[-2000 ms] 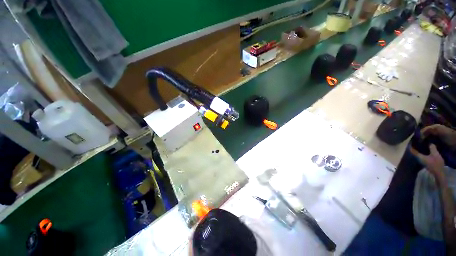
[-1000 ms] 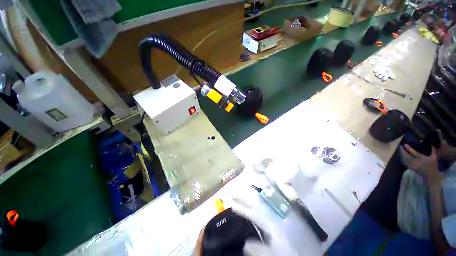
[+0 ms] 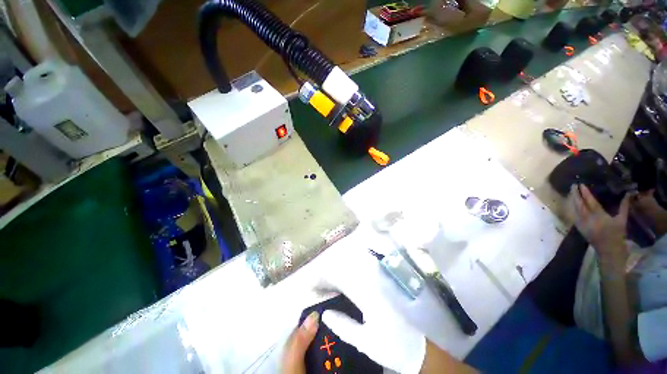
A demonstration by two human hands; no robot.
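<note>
A black portable speaker [image 3: 338, 352] with orange plus and dot marks is at the bottom centre, cut off by the lower edge. My left hand [image 3: 300, 346], bare, holds its left side, with the thumb on the fabric. My right hand [image 3: 384, 337], in a white glove, lies over its upper right side; its fingertips are blurred. The speaker's orange strap is not visible. A black-handled tool [image 3: 455, 303] and a pale-blue clear piece [image 3: 401, 273] lie on the white sheeting beyond my right hand.
White blower box [image 3: 245, 120] with black flexible arm stands ahead. Another speaker [image 3: 358, 135] is on the green belt [image 3: 409, 95] behind its nozzle. Silver rings [image 3: 491, 210] and a thin rod [image 3: 488, 272] lie right. A neighbour's hands [image 3: 600, 219] hold a speaker.
The speaker has turned, so its orange marks now face up and its strap has gone from view. My gloved hand now shows clearly over it. The neighbour's hands have moved to the speaker on the bench.
</note>
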